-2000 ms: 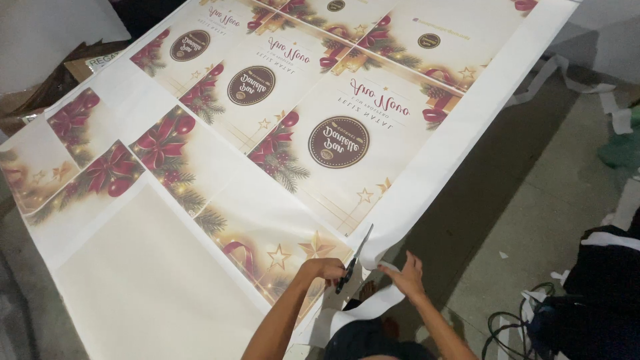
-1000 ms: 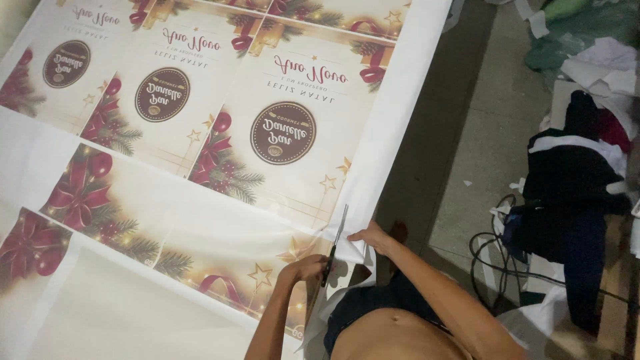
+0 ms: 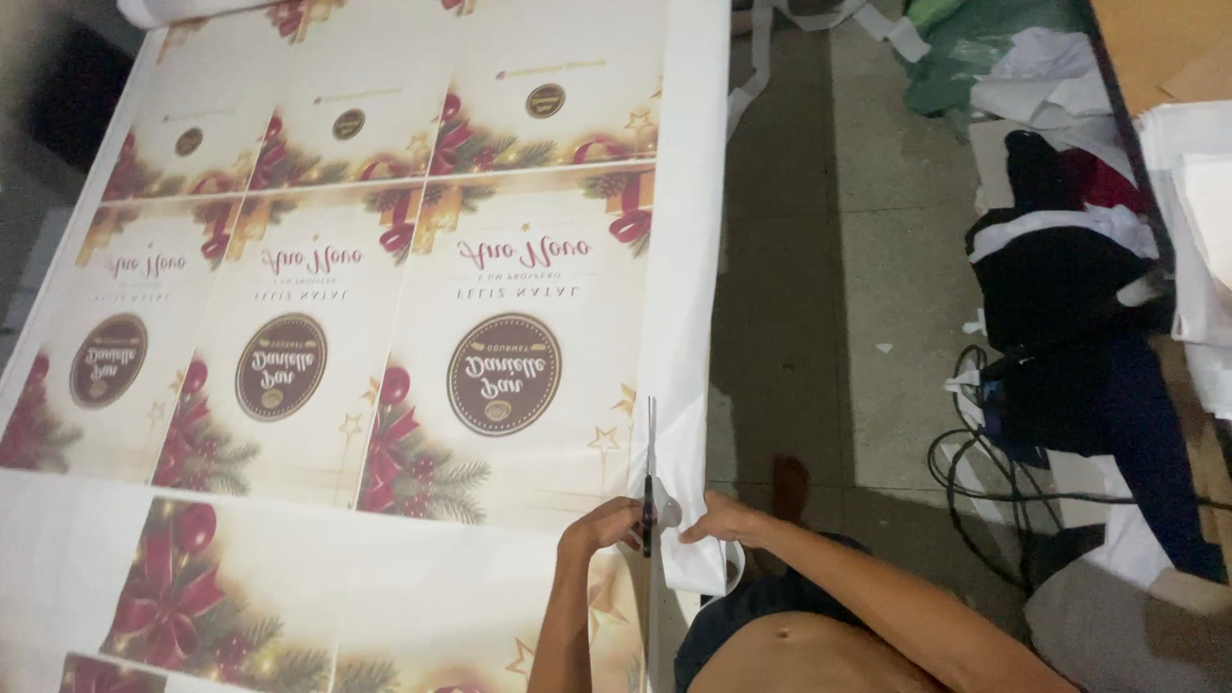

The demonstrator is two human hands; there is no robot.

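A large printed fabric sheet (image 3: 539, 221) with holiday panels of ribbons, stars and dark round emblems lies over the table. My left hand (image 3: 606, 525) is closed around the handles of dark-handled scissors (image 3: 649, 481), whose blades point away from me along the white margin near the sheet's right edge. Just right of the scissors, my right hand (image 3: 724, 520) grips the white fabric margin (image 3: 688, 385) between thumb and fingers. The cut margin hangs down below that hand at the table's edge. My fingers partly hide the scissors' handles.
A white fabric roll (image 3: 183, 10) lies at the table's far end. On the floor at the right are black cables (image 3: 948, 491), dark cloth (image 3: 1059, 269) and green material (image 3: 991, 48). Stacked white sheets (image 3: 1193, 221) rest on a wooden surface (image 3: 1165, 48) at the upper right.
The view has turned and shifted a lot. The scissors and both hands are farther up along the right margin, above the lower star panel they were beside earlier.
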